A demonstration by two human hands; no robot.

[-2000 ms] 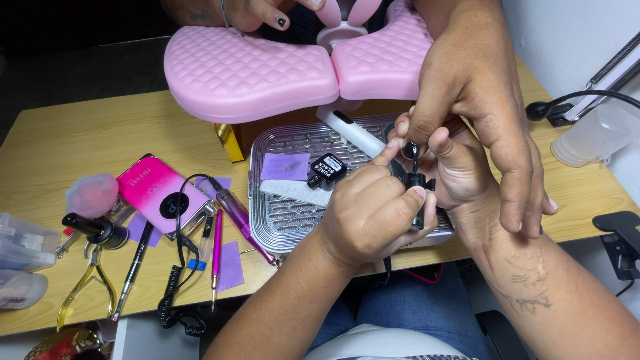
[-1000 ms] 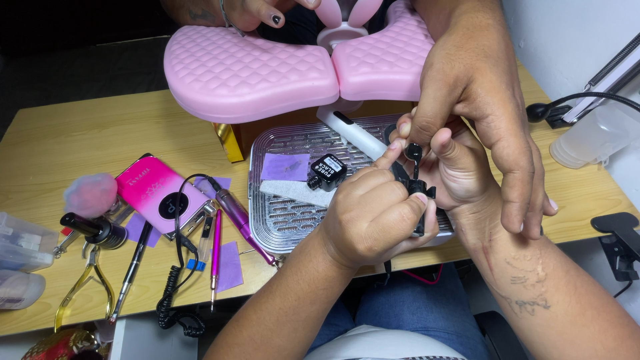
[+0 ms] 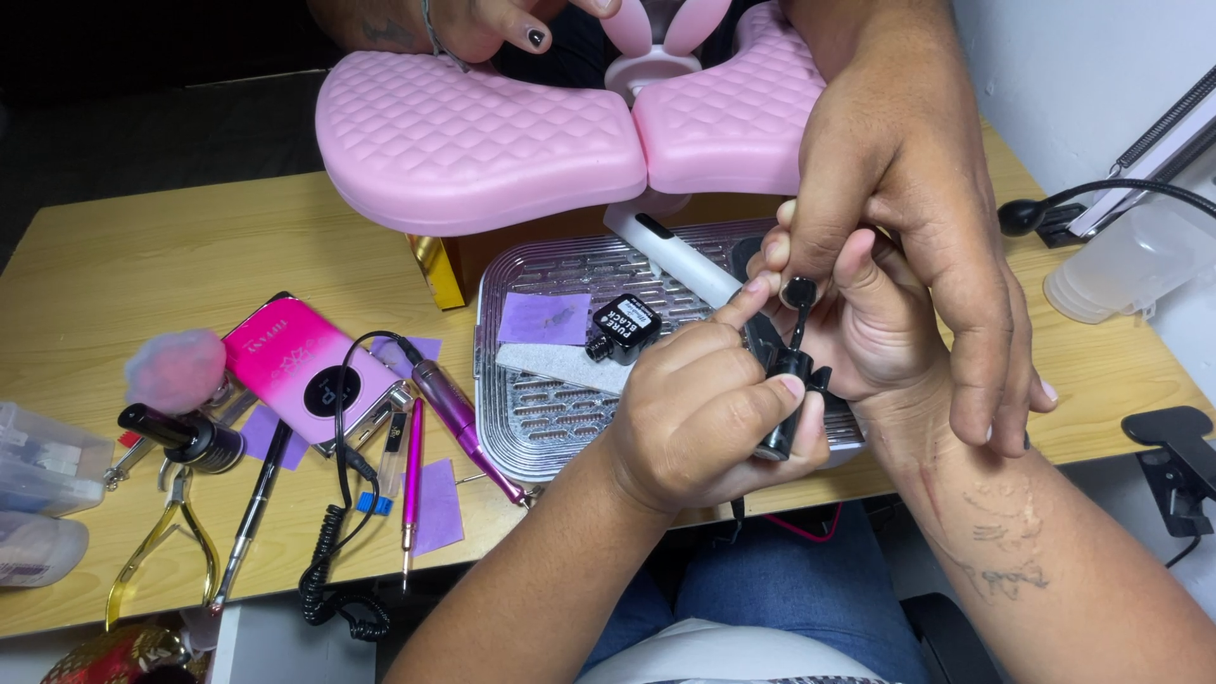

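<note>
My left hand [image 3: 712, 418] grips the black cap [image 3: 784, 404] of a nail polish brush. Its dark bristle tip [image 3: 800, 293] is at the thumbnail of another person's hand [image 3: 893, 152], which reaches down from the top right. My right hand [image 3: 893, 332] holds that thumb from below, its fingertips showing left of it and my thumb right of it. My left index fingertip is close to my right fingertips. A small black polish bottle [image 3: 632, 328] lies on a ribbed metallic tray [image 3: 494, 418], beside a grey nail file [image 3: 560, 366] and a purple paper square [image 3: 543, 318].
Pink quilted armrest [image 3: 475, 142] spans the top, near the person's other hand [image 3: 475, 28]. At left lie a pink nail drill unit [image 3: 309, 366], its corded handpiece [image 3: 456, 418], gold nippers [image 3: 166, 541], a dark bottle [image 3: 185, 437] and a magenta tool [image 3: 414, 475]. A clear cup [image 3: 1121, 261] stands right.
</note>
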